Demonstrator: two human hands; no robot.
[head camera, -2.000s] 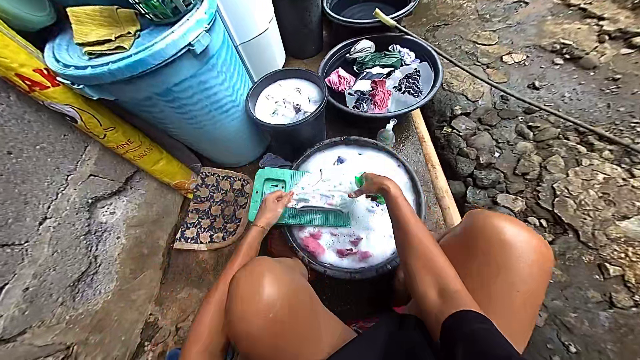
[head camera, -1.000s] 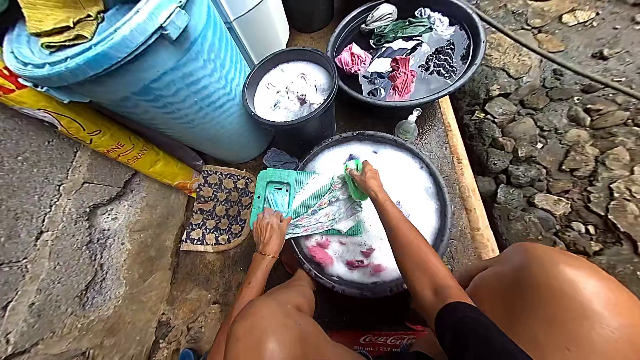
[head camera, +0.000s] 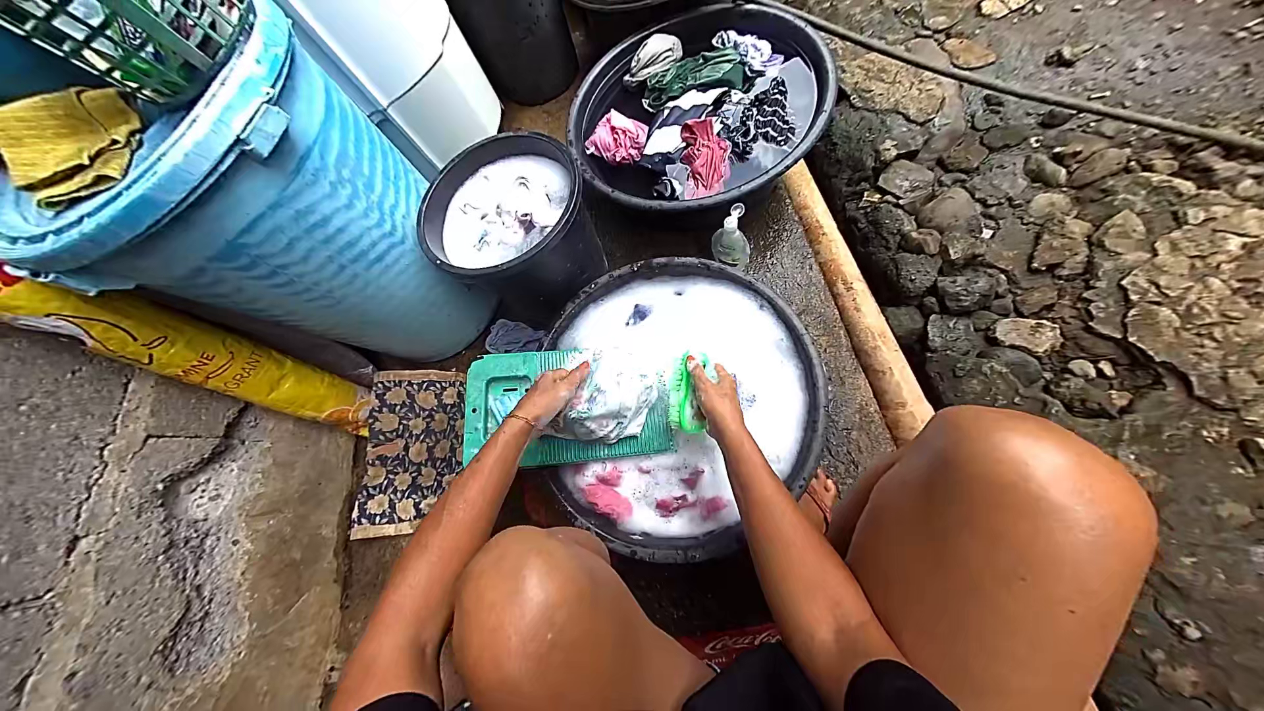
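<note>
A green plastic washboard (head camera: 484, 400) lies over the left rim of a black basin (head camera: 812, 375) full of suds, where pink cloth floats near the front. My left hand (head camera: 551, 397) grips the left side of a bunched, wet, whitish patterned cloth (head camera: 614, 400) on the board's ribs. In my right hand (head camera: 717, 397) is a bright green scrub brush (head camera: 687, 395), held upright just past the board's right end, its bristles facing the cloth without touching it.
Behind stand a black bucket (head camera: 430, 242) of sudsy laundry, a wider black basin (head camera: 825, 94) with clothes in water, and a clear pump bottle (head camera: 731, 242). A blue barrel (head camera: 326, 207) is at left, a patterned mat (head camera: 410, 454) beside the washboard, stones (head camera: 1027, 336) at right.
The cloth, stretched across the board a second ago, is now bunched up on it. My right hand has moved down with the brush, away from the cloth.
</note>
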